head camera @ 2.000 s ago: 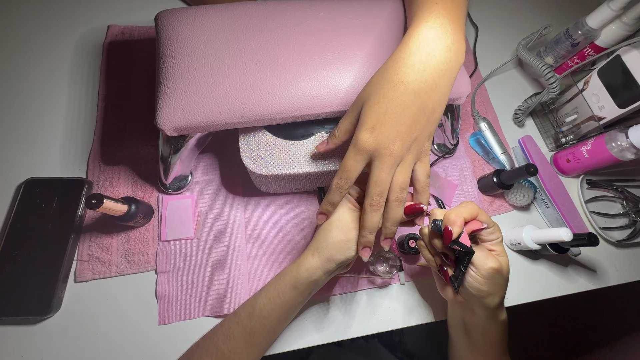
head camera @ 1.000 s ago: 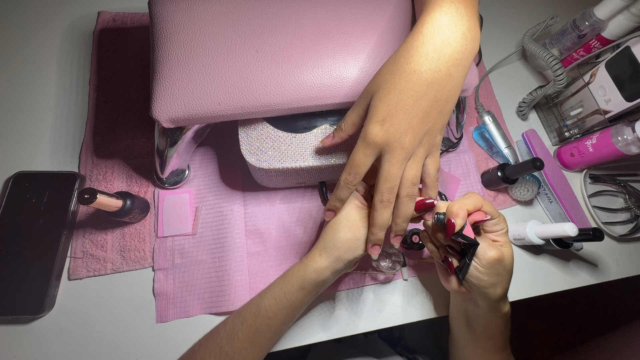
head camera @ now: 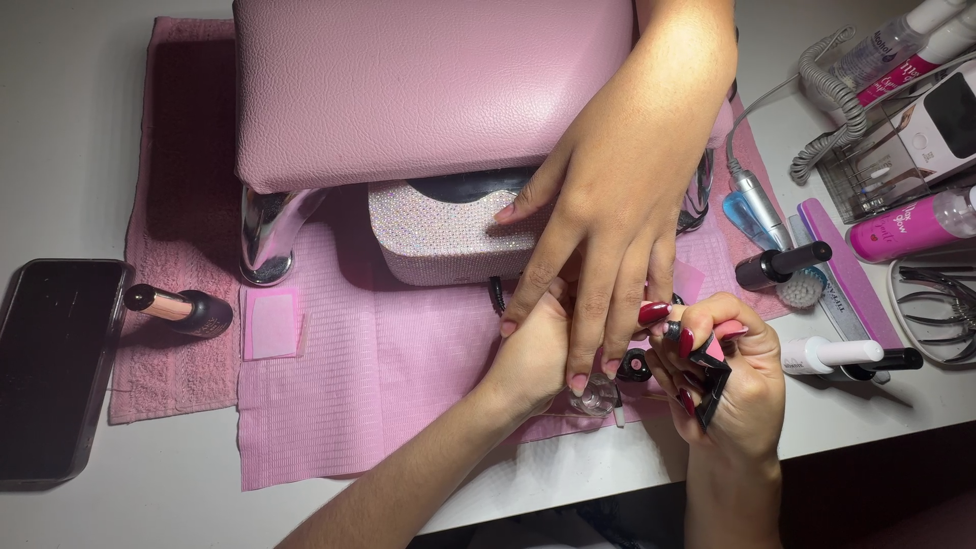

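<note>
Another person's hand [head camera: 618, 198] reaches down over a pink padded armrest [head camera: 435, 84], palm down with fingers spread. My left hand [head camera: 537, 351] is under it and holds its fingers from below; most of my own fingers are hidden. At that hand's outer finger, my right hand [head camera: 720, 366], with dark red nails, grips a black-and-pink folded piece [head camera: 713, 381] and what looks like a small black-capped applicator [head camera: 672, 330], whose tip is hard to make out. A small clear glass dish [head camera: 595, 396] and an open-topped black bottle [head camera: 634, 366] are just below the fingertips.
Under the armrest stands a rhinestone-covered nail lamp [head camera: 450, 236]. To the left are a nail polish bottle [head camera: 183, 309] and a phone [head camera: 61, 374]. Rightward lie a nail drill handpiece [head camera: 762, 206], a pink nail file [head camera: 850, 267], more polish bottles [head camera: 781, 265] and a pink spray bottle [head camera: 903, 229].
</note>
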